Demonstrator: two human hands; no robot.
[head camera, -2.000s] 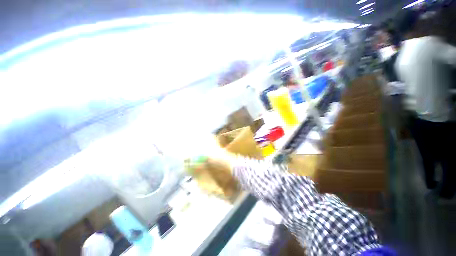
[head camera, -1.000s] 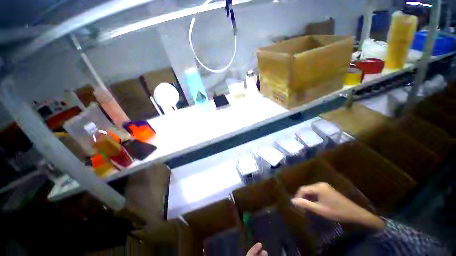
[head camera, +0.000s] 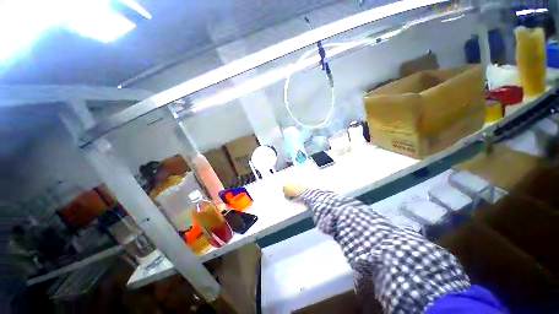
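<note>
My right hand (head camera: 293, 191) is over the white shelf (head camera: 343, 179), reached out from the lower right in a checkered sleeve. It is small and blurred, and I cannot tell whether its fingers hold anything. My left hand is out of the picture. Open brown cartons (head camera: 490, 245) stand in a row at the lower right, dark and blurred inside. Grey-white bagged units (head camera: 423, 210) sit in a short row on the lower white surface, partly behind my sleeve.
A large open carton (head camera: 423, 113) stands on the shelf, with a yellow tape stack (head camera: 531, 61) beyond. A small black device (head camera: 322, 159), a light-blue container (head camera: 295, 146), a bottle (head camera: 211, 219) and an orange item (head camera: 238, 199) are also there. A slanted post (head camera: 156, 224) is at left.
My right hand has moved from above the cartons to over the shelf. My left fingers have left the picture. The view has turned left and up, so the shelf things sit further right and lower.
</note>
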